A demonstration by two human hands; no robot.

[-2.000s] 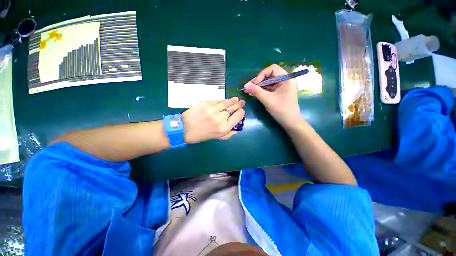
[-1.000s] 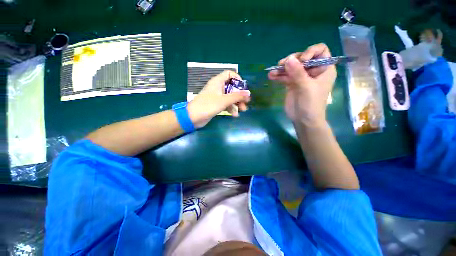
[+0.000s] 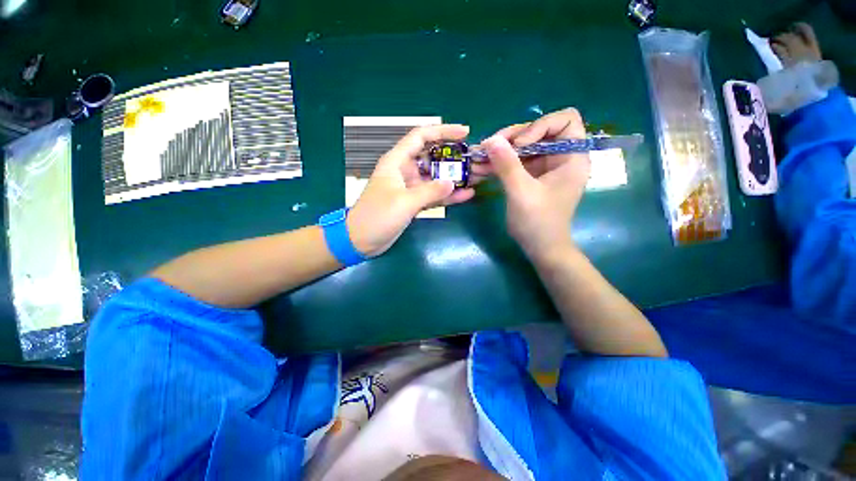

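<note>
My left hand (image 3: 399, 193) holds a small square watch module (image 3: 450, 166) between thumb and fingers, above the bench. The module has a dark rim with yellow and white parts inside, and its inner side faces me. My right hand (image 3: 544, 178) grips slim dark tweezers (image 3: 573, 147) like a pen. Their tip is at the module's right edge, partly hidden by my fingers. I cannot tell whether a piece is in the tip. A small striped adhesive sheet (image 3: 375, 137) lies on the bench, partly behind my left hand.
A larger striped sheet (image 3: 266, 122) lies left, a bagged pale sheet (image 3: 44, 235) far left. Right are a white sheet (image 3: 607, 169), bagged amber parts (image 3: 691, 141) and a phone (image 3: 750, 136). Other modules (image 3: 237, 11) lie at the far side. Another person's hand (image 3: 798, 45) is upper right.
The module has been lifted off the bench and turned to show its inside. My right hand moved away, then came back left, bringing the tweezers to the module. The view has shifted.
</note>
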